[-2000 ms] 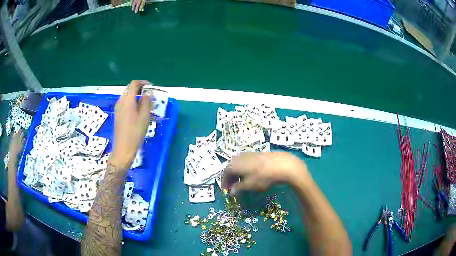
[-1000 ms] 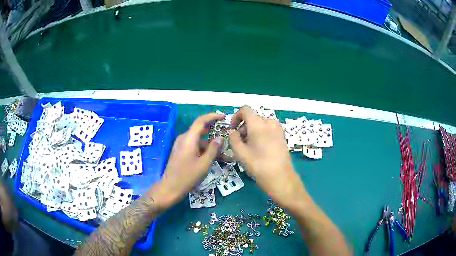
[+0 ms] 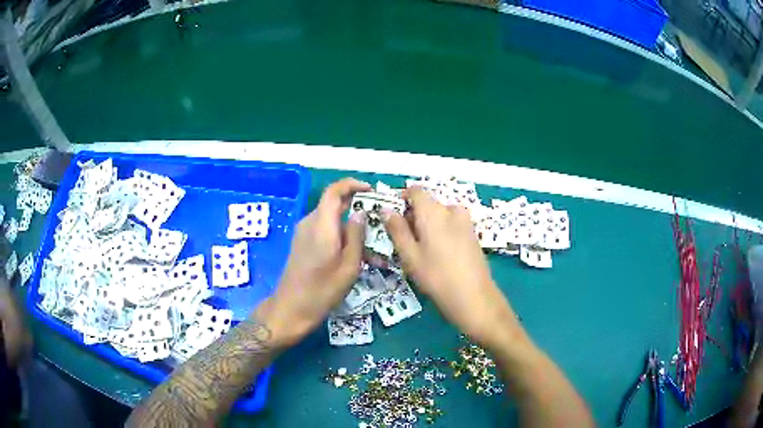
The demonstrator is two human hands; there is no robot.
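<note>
My left hand (image 3: pixel 322 251) and my right hand (image 3: pixel 435 251) meet in the centre and hold a white plate (image 3: pixel 374 205) with dark round spots between their thumbs and fingers. More white plates (image 3: pixel 396 304) lie below the hands, and a plate pile (image 3: pixel 527 224) extends to the right behind my right hand. A loose heap of small gold and silver metal pieces (image 3: pixel 391 391) lies nearest me. A blue tray (image 3: pixel 286 191) at the left holds many white plates (image 3: pixel 117 267). Small pieces between the fingertips are too blurred to tell.
Red strands (image 3: pixel 688 309) and pliers (image 3: pixel 651 386) lie at the right. A white strip (image 3: pixel 368 159) separates the table from a green belt (image 3: pixel 376 84). A blue crate (image 3: pixel 602 18) stands across it. Parts of other people show at the left and right edges.
My left hand has moved from the blue tray to the centre, and my right hand from the metal heap up to it. Both now hold a plate together.
</note>
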